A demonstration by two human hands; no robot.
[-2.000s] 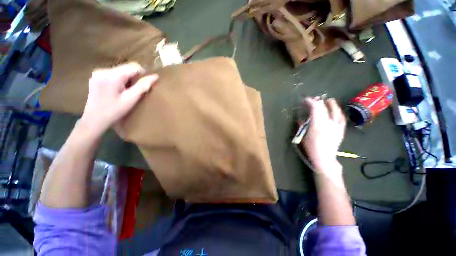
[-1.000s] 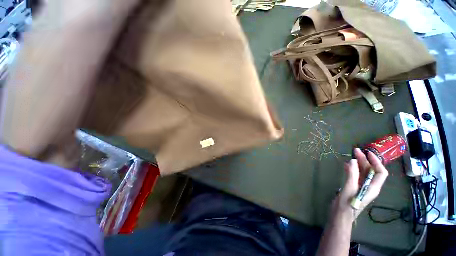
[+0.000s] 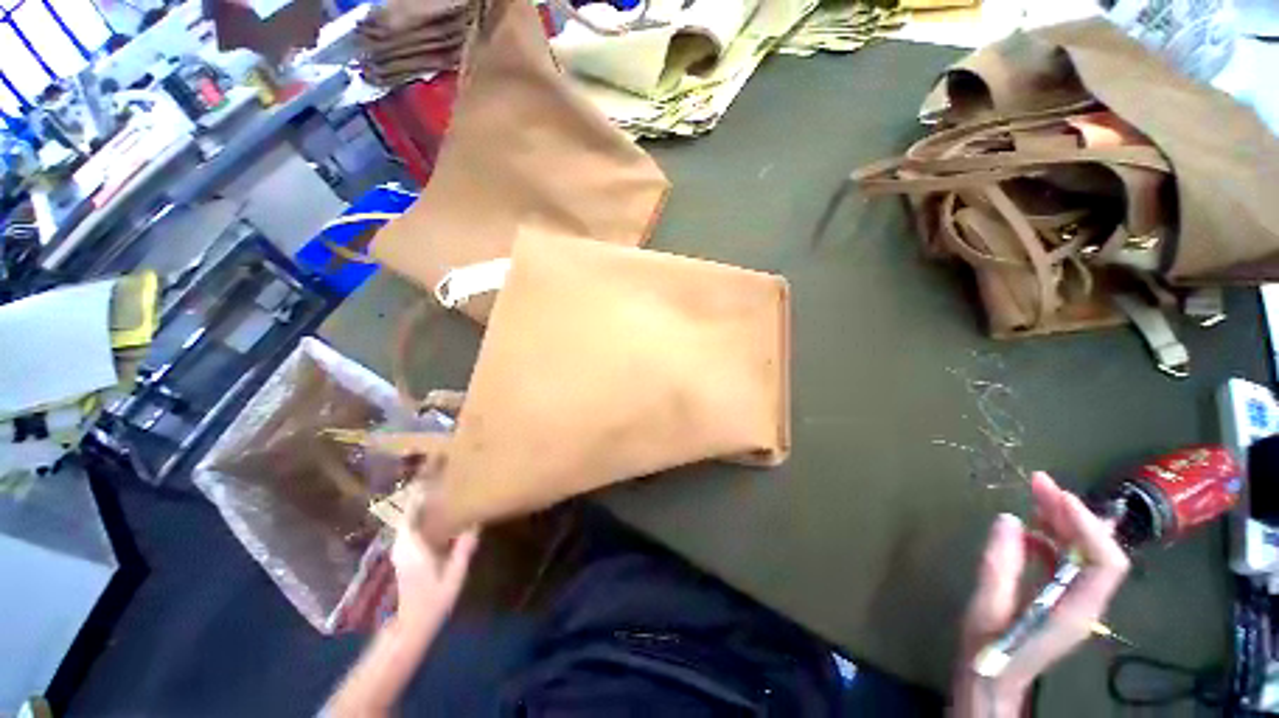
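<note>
A tan tote bag (image 3: pixel 631 372) lies on the dark green table, its mouth end with handles towards the lower left. My left hand (image 3: pixel 428 568) grips that end by a pale webbing tab (image 3: pixel 397 505), above the table's front left edge. My right hand (image 3: pixel 1041 596) is at the lower right, palm up, and holds the thread burner (image 3: pixel 1028 617) between its fingers; the pen is blurred and its tip is unclear.
A second tan bag (image 3: pixel 554 154) lies behind. More tan bags (image 3: pixel 1192 154) are piled at the back right. Thread waste (image 3: pixel 993 421), a red can (image 3: pixel 1185 491) and a power strip (image 3: pixel 1253 463) are at the right. A lined waste bin (image 3: pixel 302 491) stands lower left.
The bag has come down from a raised position onto the table and turned, its handle end now at the lower left. My left hand holds that end. The view has swung left.
</note>
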